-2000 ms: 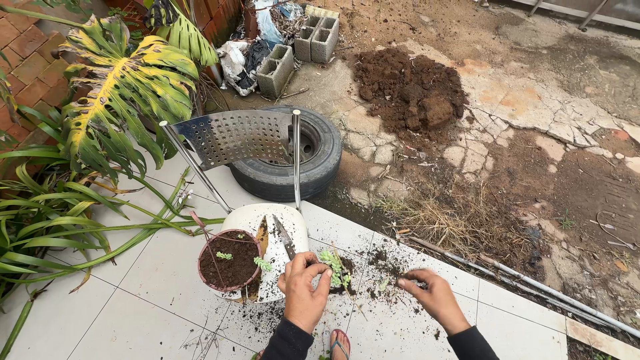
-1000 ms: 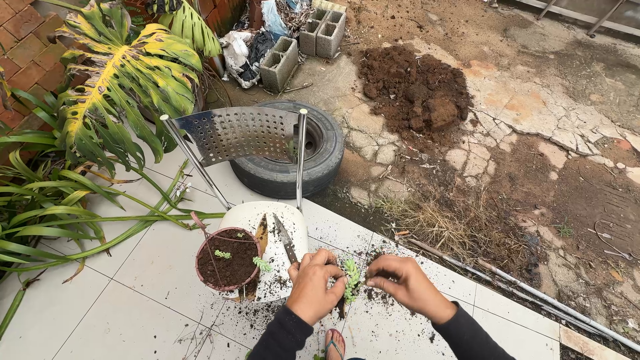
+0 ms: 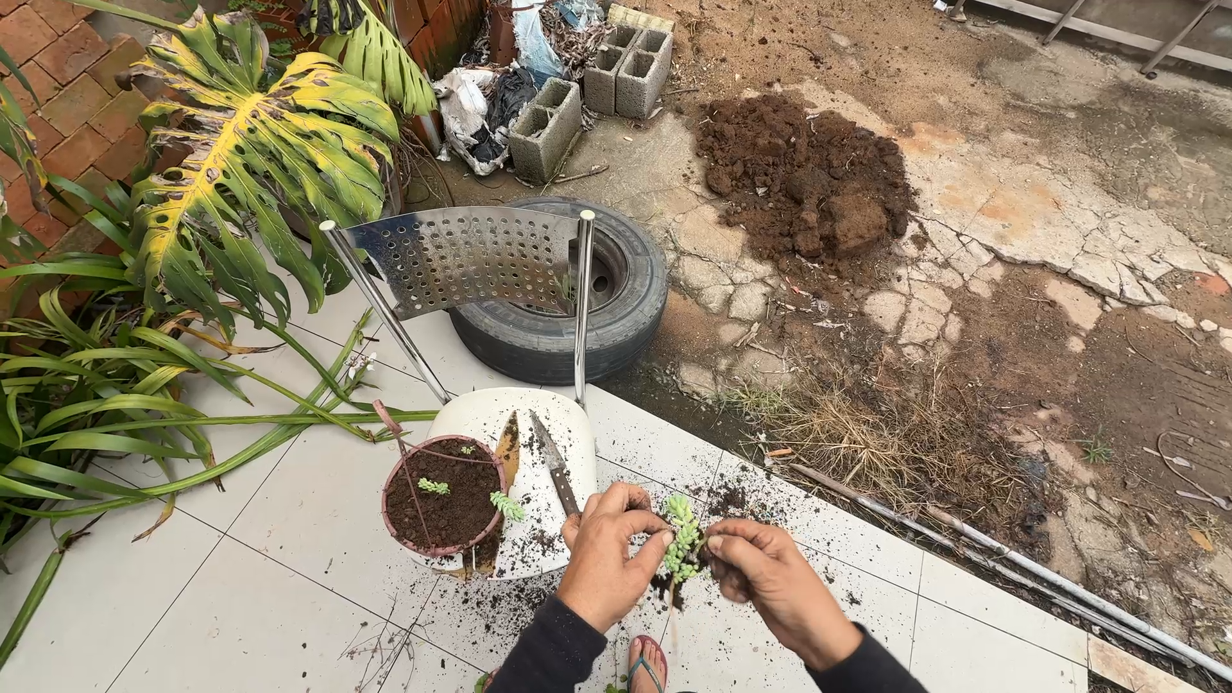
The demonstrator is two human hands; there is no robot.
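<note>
Between my hands is a light green succulent cutting [image 3: 681, 544] with a dangling root or stem. My left hand [image 3: 611, 558] pinches its left side with thumb and forefinger. My right hand [image 3: 770, 582] has its fingertips closed at the cutting's right side; whether they grip a piece is hidden. Left of them, a round plastic pot [image 3: 445, 496] of dark soil holds small succulent sprigs and stands on the white chair seat [image 3: 515, 404]. A knife with a worn handle [image 3: 555, 462] lies on the seat beside the pot, near a brown dried leaf or sheath [image 3: 508, 452].
Scattered soil lies on the white floor tiles [image 3: 279, 597]. Beyond the metal chair back [image 3: 472, 255] rests a tire [image 3: 616, 337]. Concrete blocks [image 3: 546, 130] and a soil heap [image 3: 808, 183] are farther off. Leafy plants [image 3: 250, 164] crowd the left; metal pipes [image 3: 1039, 568] edge the tiles.
My right hand has moved left, from apart two seconds ago to beside the cutting. My left hand stays at the cutting's left side.
</note>
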